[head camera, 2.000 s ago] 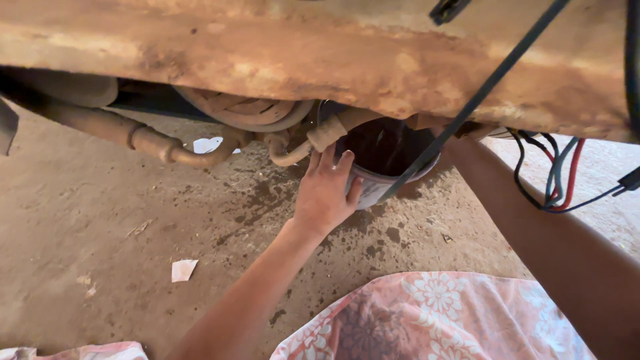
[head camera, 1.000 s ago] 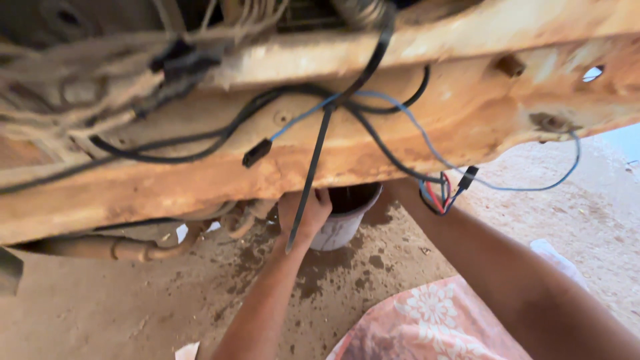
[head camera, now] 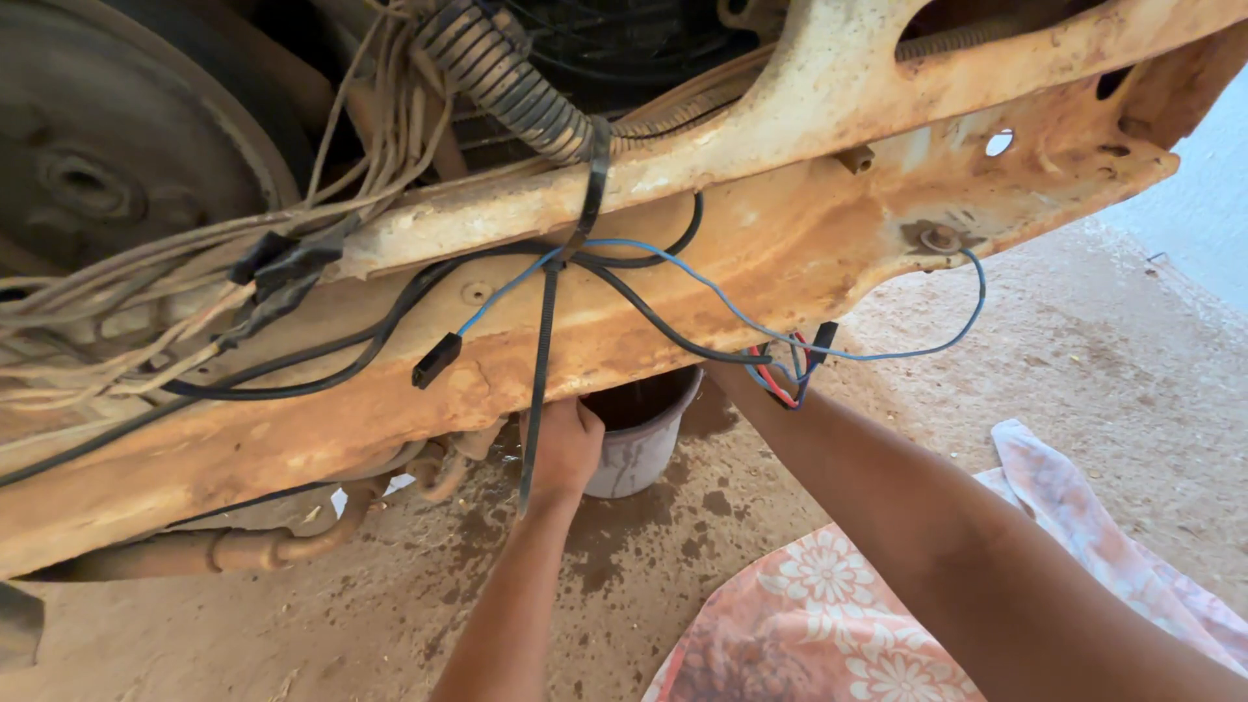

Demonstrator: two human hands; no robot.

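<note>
My left hand (head camera: 567, 450) is at the underside of a rusty vehicle crossmember (head camera: 458, 375), close against the left of a grey plastic bucket (head camera: 639, 458); its fingertips are hidden, so its hold is unclear. The bucket holds dark liquid and its far rim is behind the metal. My right forearm reaches under the crossmember right of the bucket, with the hand out of sight. A black cable tie (head camera: 542, 380) hangs in front of my left wrist. Loose red and blue wires with a black connector (head camera: 824, 341) hang by my right forearm.
A blue wire ends in another black connector (head camera: 436, 360). A corrugated hose (head camera: 507, 83) and bundled old wires cross above. A rusty pipe (head camera: 249, 549) runs low at the left. Floral cloth (head camera: 829, 604) lies on the wet-spotted ground, and a pulley-like wheel (head camera: 107, 175) is upper left.
Two seconds ago my left hand showed with spread fingers at the bucket's rim; now its fingers are mostly hidden under the crossmember. The view has shifted to show more of the vehicle above.
</note>
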